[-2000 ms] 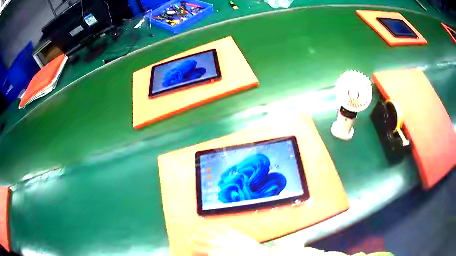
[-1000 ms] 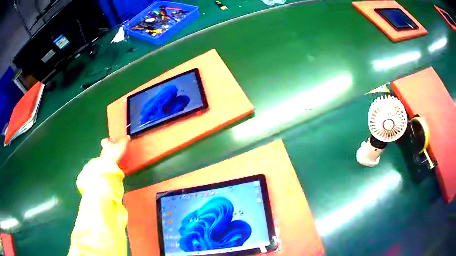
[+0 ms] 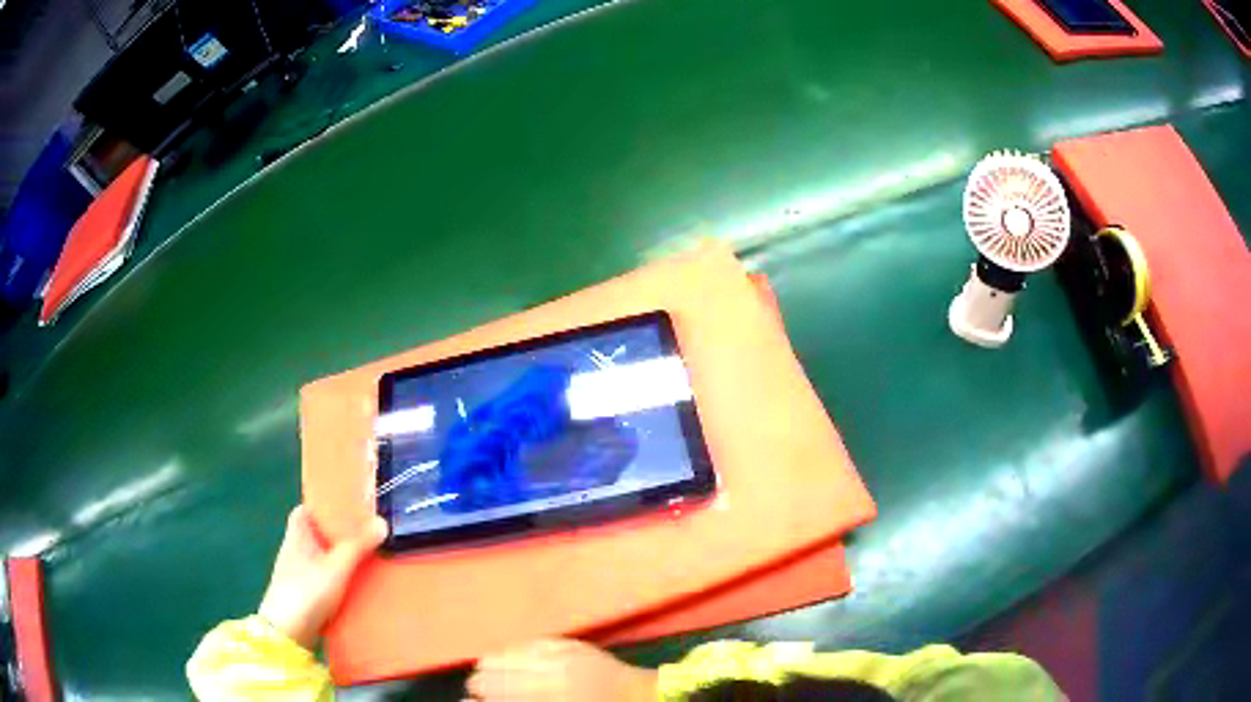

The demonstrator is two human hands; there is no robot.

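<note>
A black-bordered tablet [image 3: 542, 432] showing a blue swirl and strong reflections lies face up on an orange foam pad [image 3: 775, 466]. This pad lies over a second orange pad [image 3: 768, 590], which shows at the right and front edges; what lies between them is hidden. My left hand [image 3: 318, 569] grips the upper pad's left edge, thumb beside the tablet's lower left corner. My right hand [image 3: 556, 672] is at the pads' front edge, low in the picture; its fingertips are blurred and I cannot tell whether it grips anything.
A white portable fan [image 3: 1015, 220] stands on the green bench [image 3: 549, 178], right of the pads. A black tape dispenser [image 3: 1118, 295] is by another orange pad [image 3: 1166, 261]. A blue parts bin [image 3: 460, 30], a red-covered stack [image 3: 103, 233] and a further tablet [image 3: 1088, 14] are farther off.
The farther pad with its tablet has come towards me and now lies over the nearer pad, whose tablet no longer shows. My left hand came with it; my right hand has entered view.
</note>
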